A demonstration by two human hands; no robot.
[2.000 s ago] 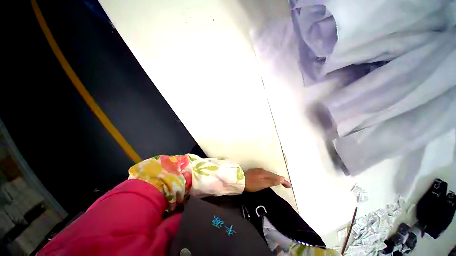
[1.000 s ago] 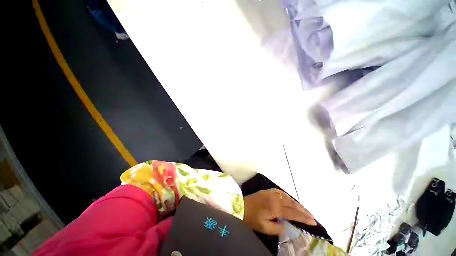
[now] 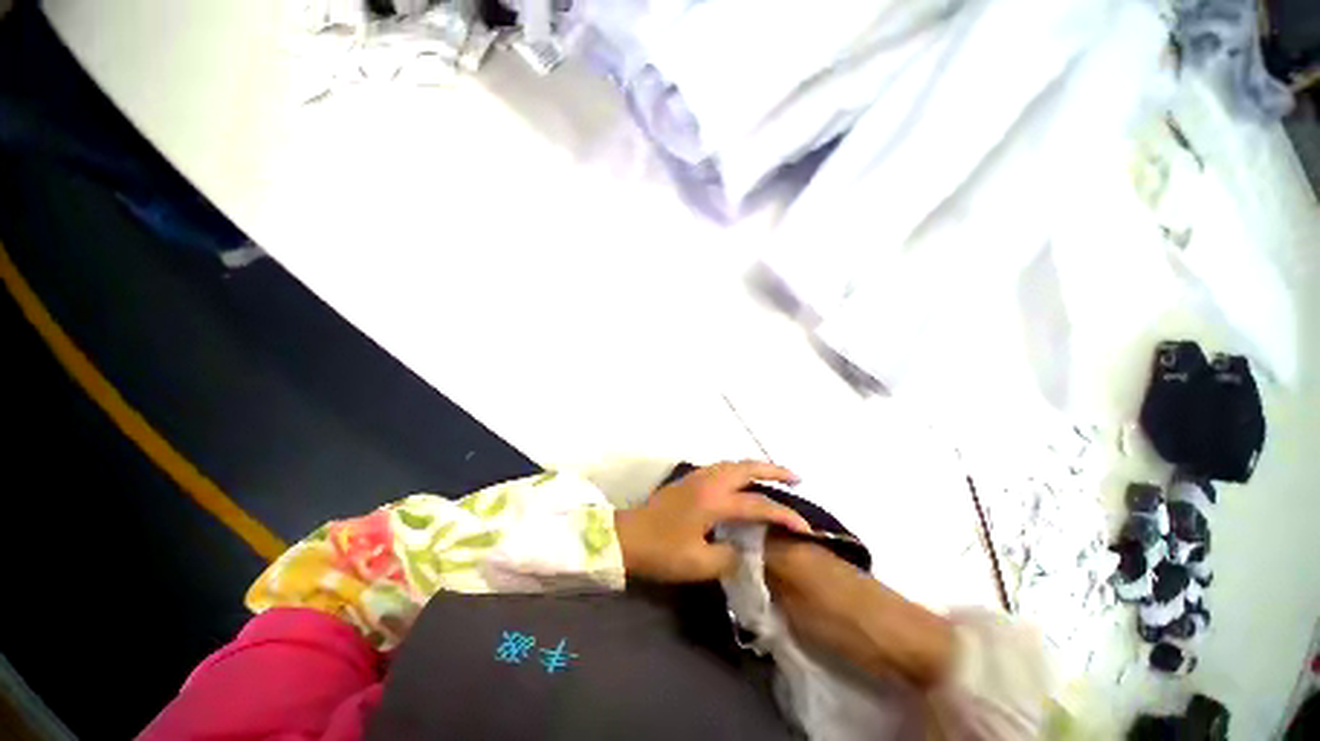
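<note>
A black zippered pouch (image 3: 822, 524) lies at the table edge against my grey apron, its mouth open. My left hand (image 3: 704, 524) lies over its near side with the fingers on the rim, gripping it. My right hand (image 3: 847, 608) comes from the lower right and reaches into the opening; its fingers are hidden inside. Crumpled white stuffing (image 3: 750, 586) hangs out of the opening below my right wrist, between the hands and the apron.
A large heap of white to lilac stuffing rolls (image 3: 898, 159) covers the upper table. At the right are scattered white labels (image 3: 1064, 507), a thin dark stick (image 3: 983, 530), black pouches (image 3: 1202, 410) and small black-and-white rolls (image 3: 1162, 565). A yellow-lined floor (image 3: 145, 427) is at left.
The view has swung to the right, showing more of the right side of the table. My right forearm and hand have come into view, with the hand in the pouch. My left hand stays on the pouch.
</note>
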